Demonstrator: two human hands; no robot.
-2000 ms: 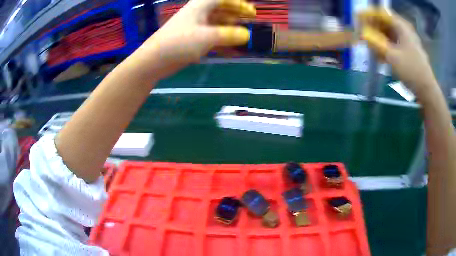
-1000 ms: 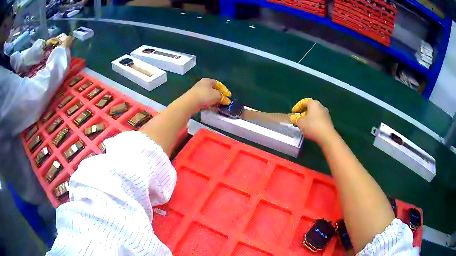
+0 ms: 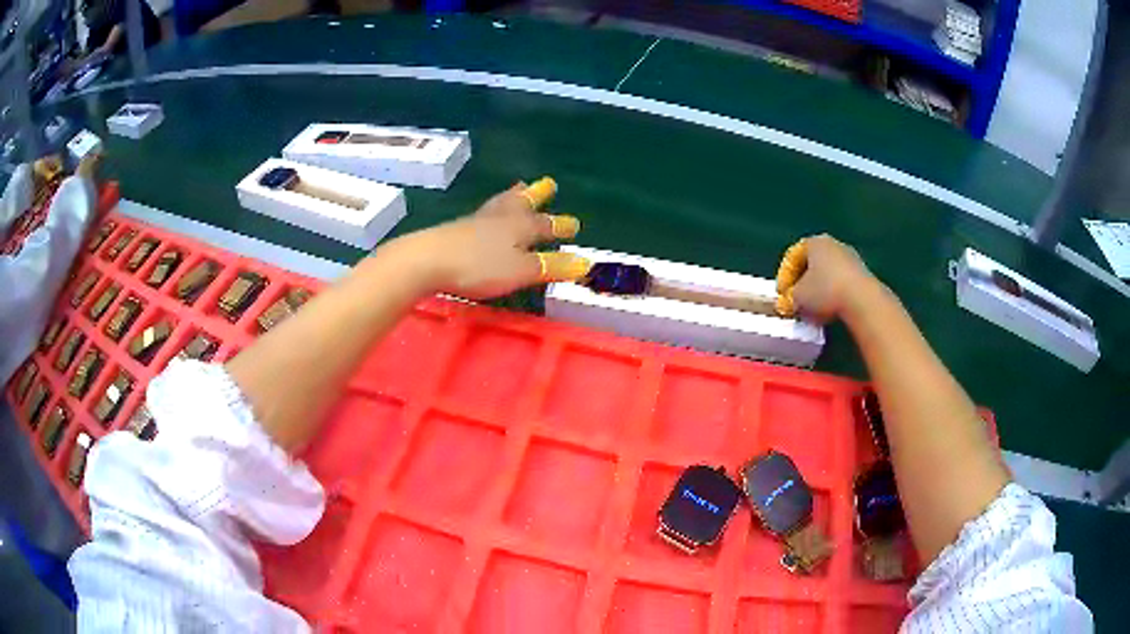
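Note:
A smartwatch (image 3: 616,279) lies in the left part of a long white box (image 3: 694,325) on the green belt, its gold-brown band (image 3: 713,299) stretched along the box. My left hand (image 3: 502,245), with yellow finger cots, is spread at the box's left end, thumb at the watch's edge. My right hand (image 3: 818,282) has its fingers on the band's far end at the box's right end; whether it grips the band is hidden. The red tray (image 3: 564,477) in front holds several watches, such as a dark one (image 3: 700,505) and a greyish one (image 3: 778,492) with its band bunched.
Two white boxes with watches (image 3: 320,201) (image 3: 378,154) lie at the left on the belt, another box (image 3: 1026,310) at the right. A neighbouring red tray of folded bands (image 3: 130,325) is at the left, beside a co-worker's sleeve (image 3: 56,208). Blue racks (image 3: 923,60) stand behind.
The watch and band have gone down from between my raised hands into the white box. My left hand has opened and moved off the watch face. The view has shifted.

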